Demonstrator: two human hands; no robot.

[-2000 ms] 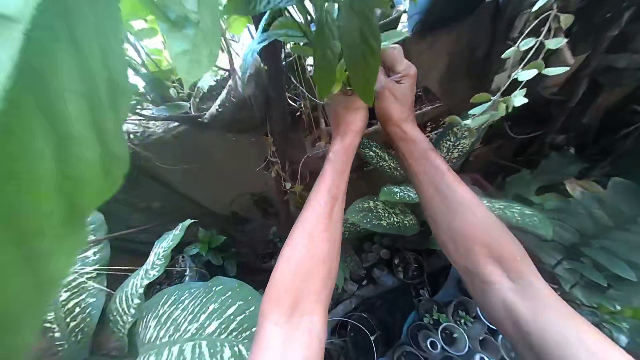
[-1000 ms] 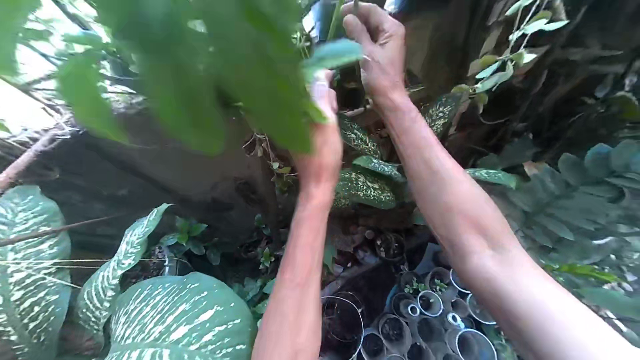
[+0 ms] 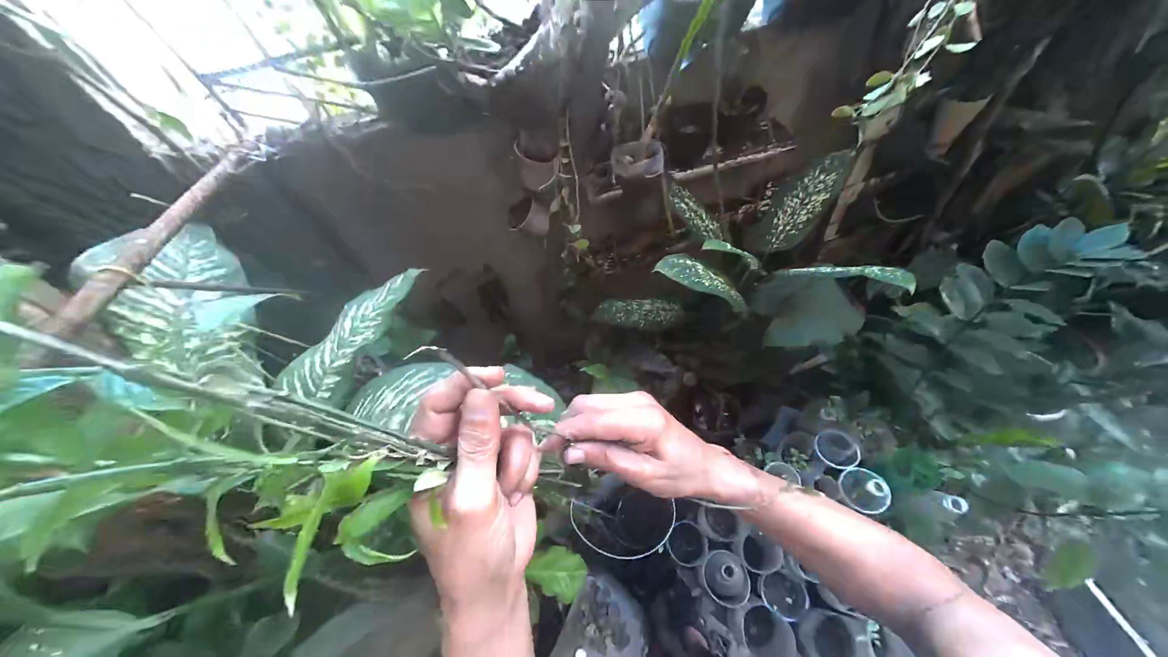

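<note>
My left hand (image 3: 479,474) is closed around a bundle of long green plant stems (image 3: 301,412) that runs in from the left edge. Narrow green leaves (image 3: 315,520) hang from the bundle. A thin brown stem or root (image 3: 447,358) curves over my left fingers. Close on the right, my right hand (image 3: 639,443) pinches a thin strand between thumb and fingertips, near the end of the bundle. What lies inside my left fist is hidden by the fingers.
Below my right hand stand several small round pots (image 3: 725,579) and a wire ring (image 3: 623,552). Variegated broad leaves (image 3: 351,338) grow behind the bundle, speckled ones (image 3: 698,278) farther right. A brown branch (image 3: 151,237) slants at left; a dark wall (image 3: 411,201) with hanging pots (image 3: 637,160) stands behind.
Both hands have come down from the top of the view to its lower middle, close together. The leafy stems now lie across the left side. The view has shifted.
</note>
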